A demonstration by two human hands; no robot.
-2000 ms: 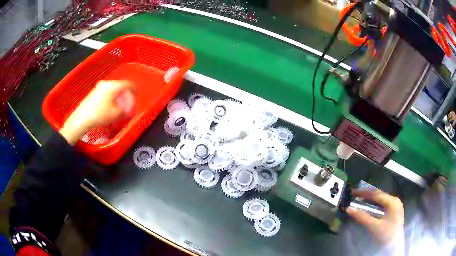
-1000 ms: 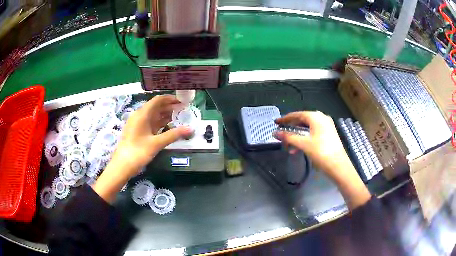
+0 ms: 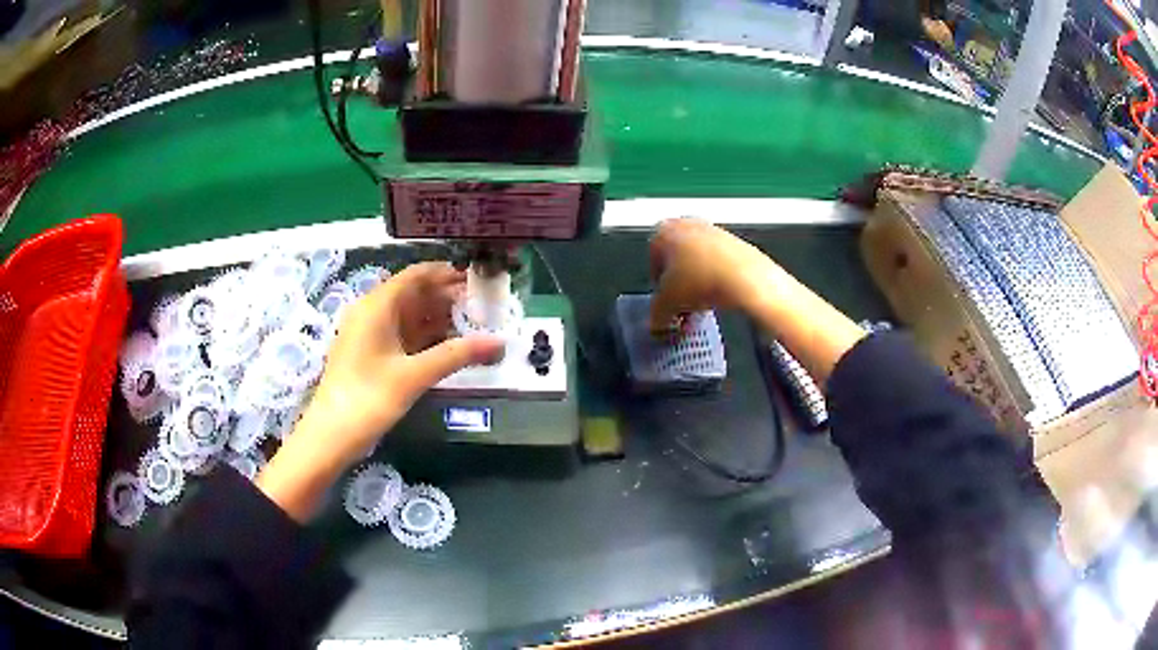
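A clear plastic gear (image 3: 472, 312) sits on the fixture (image 3: 518, 368) of the green pneumatic press. The pale press ram (image 3: 488, 290) is down on it. My left hand (image 3: 394, 345) curves around the gear from the left, thumb in front and fingers behind, gripping its rim. My right hand (image 3: 692, 273) is on the grey ribbed box (image 3: 676, 358) right of the press, fingers pointing down. Its fingertips are partly hidden, and I cannot tell whether it holds anything. A heap of plastic gears (image 3: 241, 349) lies left of the press.
A red basket (image 3: 57, 381) stands at far left. Two loose gears (image 3: 422, 516) lie at the front. Bearing stacks (image 3: 800, 381) lie partly behind my right sleeve, beside an open bearing carton (image 3: 946, 305). A black cable loops by the grey box. The green conveyor (image 3: 737, 127) runs behind.
My left hand went from the basket to the fixture, now with a gear there. The ram has come down. My right hand moved from the fixture's side onto the grey box; its bearing stack no longer shows.
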